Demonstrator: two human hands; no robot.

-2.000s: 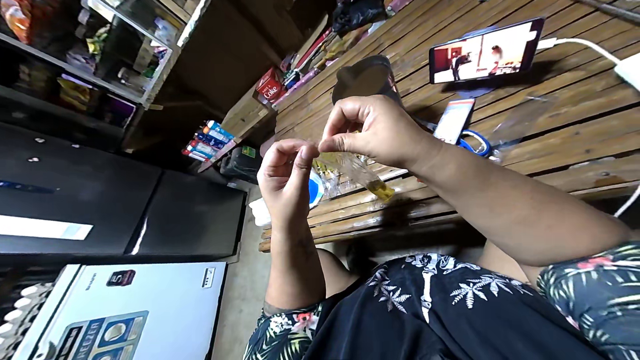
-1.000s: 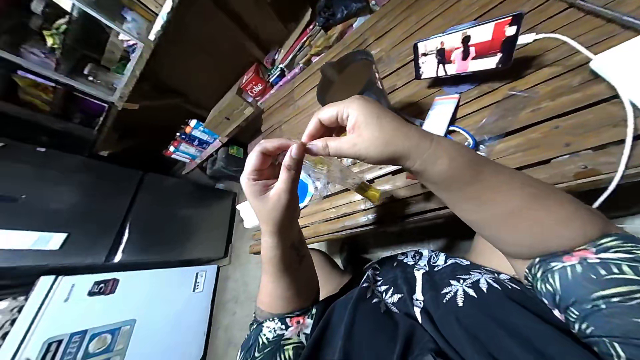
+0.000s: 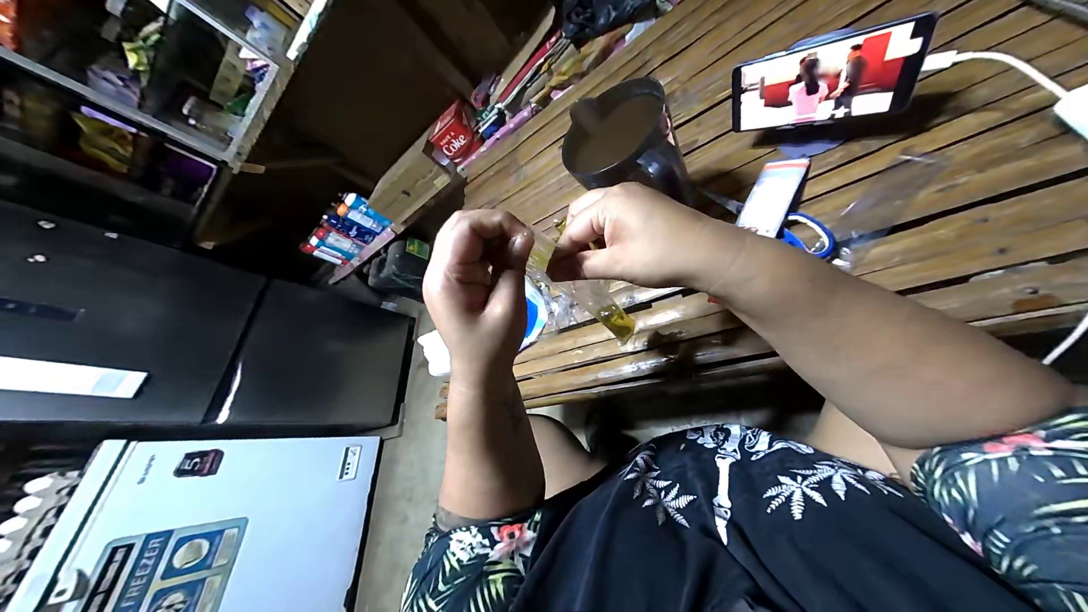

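Observation:
My left hand (image 3: 480,280) is raised with thumb and fingertips pinched at the top edge of a narrow clear plastic bag (image 3: 586,293). Close on its right, my right hand (image 3: 633,238) grips the upper part of the same bag between thumb and fingers. The bag slants down to the right, with yellow liquid (image 3: 618,323) in its lower end. Behind my right hand stands a dark pitcher (image 3: 620,132) of brown contents. Partly hidden behind my left hand is a round blue-and-white object (image 3: 534,313).
A phone (image 3: 833,76) playing video stands on the slatted wooden table (image 3: 986,204), with a white cable. Nearby lie a second phone-like object (image 3: 773,195), a blue tape roll (image 3: 809,235) and clear plastic. A red Coke box (image 3: 453,134) is at the far edge; a white freezer (image 3: 280,510) is at lower left.
The fingertips of my two hands were together at the bag's top; now my right hand has moved slightly apart from my left and sits lower on the bag.

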